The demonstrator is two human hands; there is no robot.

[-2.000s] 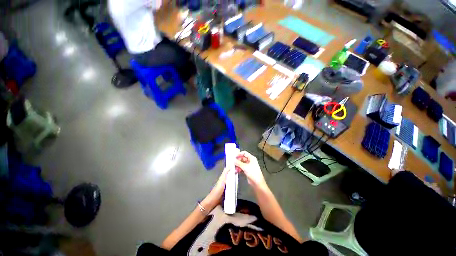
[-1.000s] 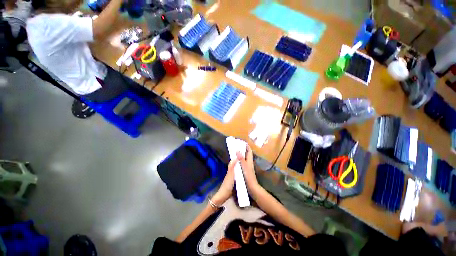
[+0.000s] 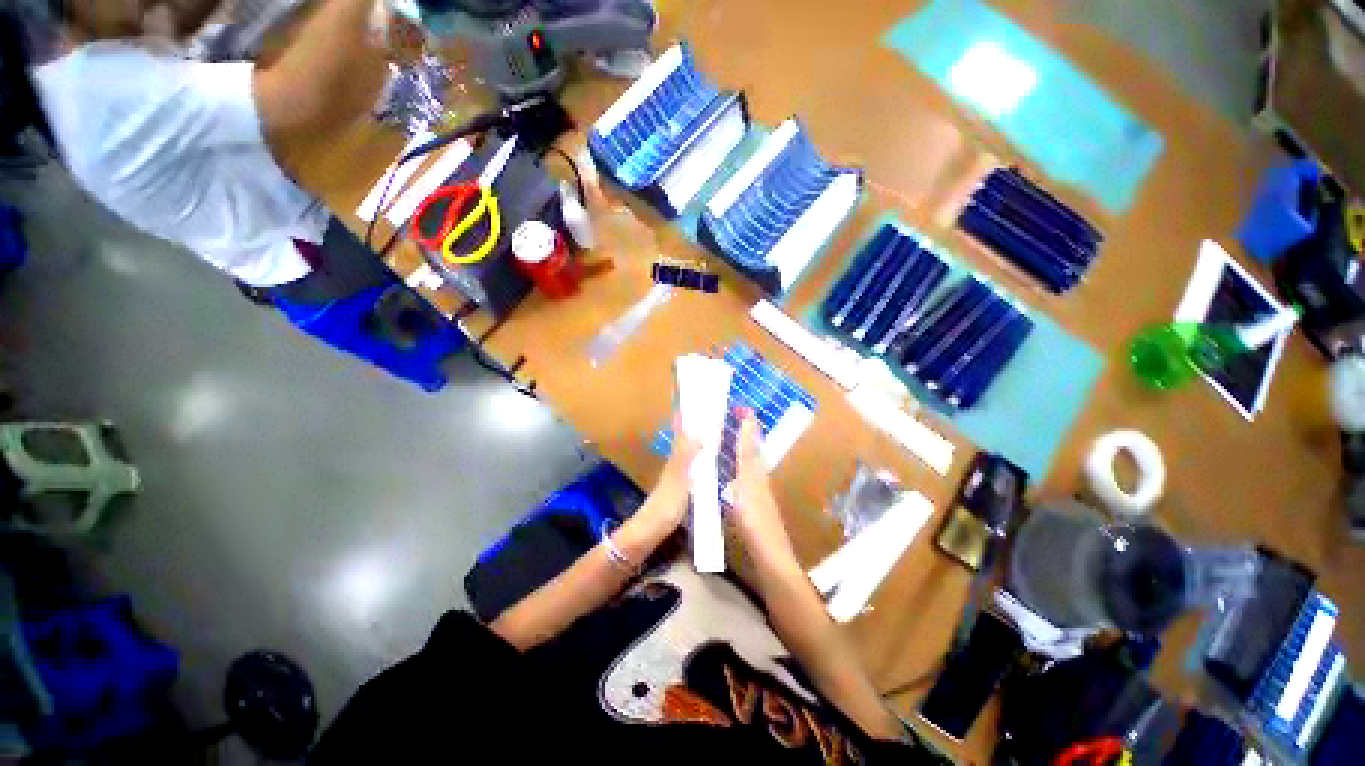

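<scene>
A bundle of white strips [image 3: 704, 457] is held upright in front of my chest, at the near edge of the table. My left hand [image 3: 669, 476] holds it from the left side. My right hand [image 3: 744, 467] is at its right side, with the fingers close to the strips; whether they press on it is hard to tell. A blue lined cell sheet [image 3: 771, 392] lies on the table just behind the hands and is partly hidden by them. More white strips [image 3: 873, 557] lie on the table to the right.
Scissors [image 3: 458, 222] and a red bottle [image 3: 542, 261] stand at left near a seated person in white [image 3: 172, 157]. Curved cell sheets [image 3: 669, 132], dark cell strings [image 3: 928, 314], a tape roll [image 3: 1124, 470] and a green bottle [image 3: 1165, 356] are on the table. A blue stool [image 3: 557, 531] is below.
The view has moved closer to the table, and the hands with the white strips are now over its near edge. My right hand's fingers sit lower beside the bundle.
</scene>
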